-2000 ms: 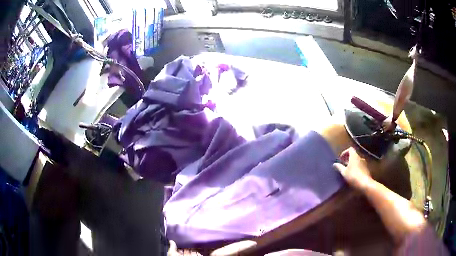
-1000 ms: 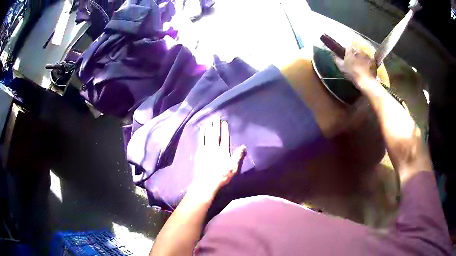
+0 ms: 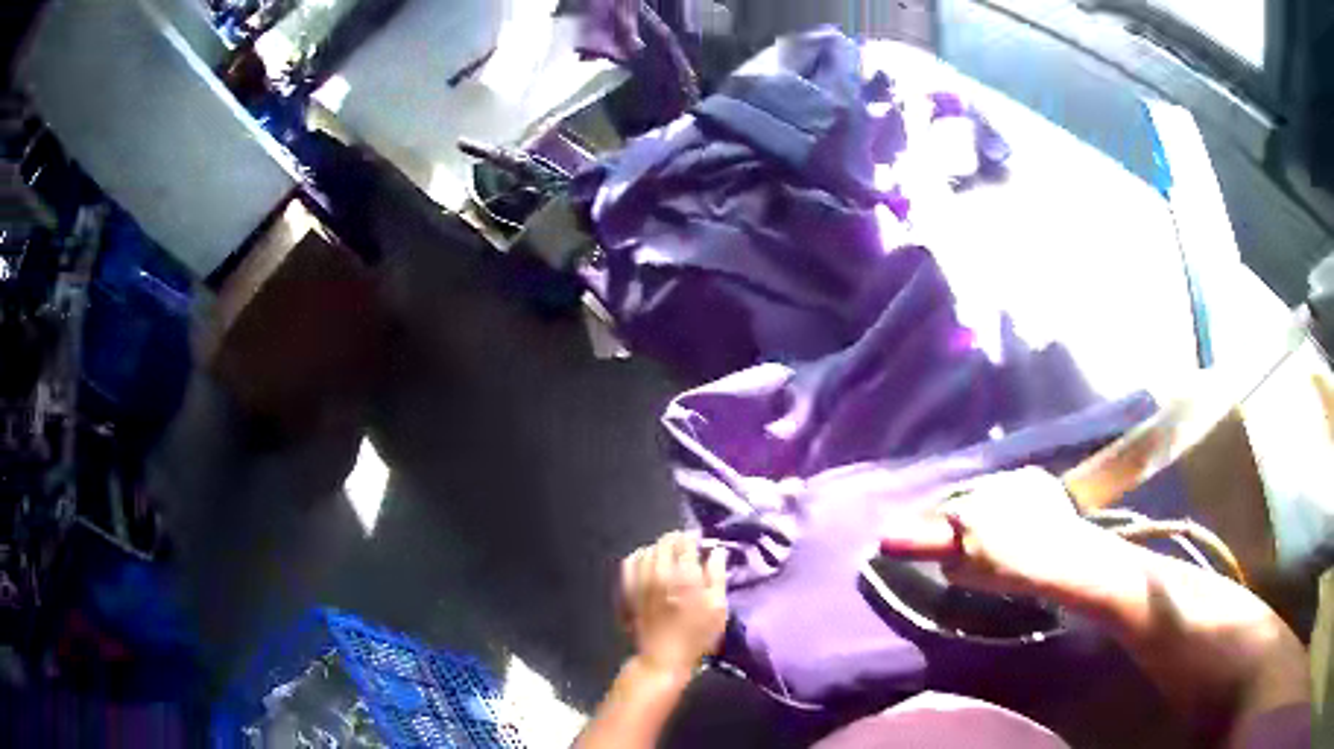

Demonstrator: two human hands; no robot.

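Note:
The purple garment (image 3: 834, 629) lies over the near part of the pressing board and is bunched at its left edge. My left hand (image 3: 675, 600) holds the garment's bunched left edge. My right hand (image 3: 995, 534) is closed around the handle of the steam iron (image 3: 973, 607). The iron's dark plate with a pale rim is on or just over the purple cloth; contact cannot be told. The hand and forearm hide part of the iron. The upper part of the garment (image 3: 732, 220) lies crumpled further up the board.
The tan board surface (image 3: 1119, 461) shows at the right, with the hose (image 3: 1192, 534) curving over it. A blue lattice crate (image 3: 410, 680) stands on the dark floor at the lower left. A brown box (image 3: 285, 300) is at the left. Strong glare covers the board's far side.
The iron has moved left from the board's right end onto or over the garment, in my right hand. My left hand went from lying flat on the cloth to gripping its left edge. The view has shifted left.

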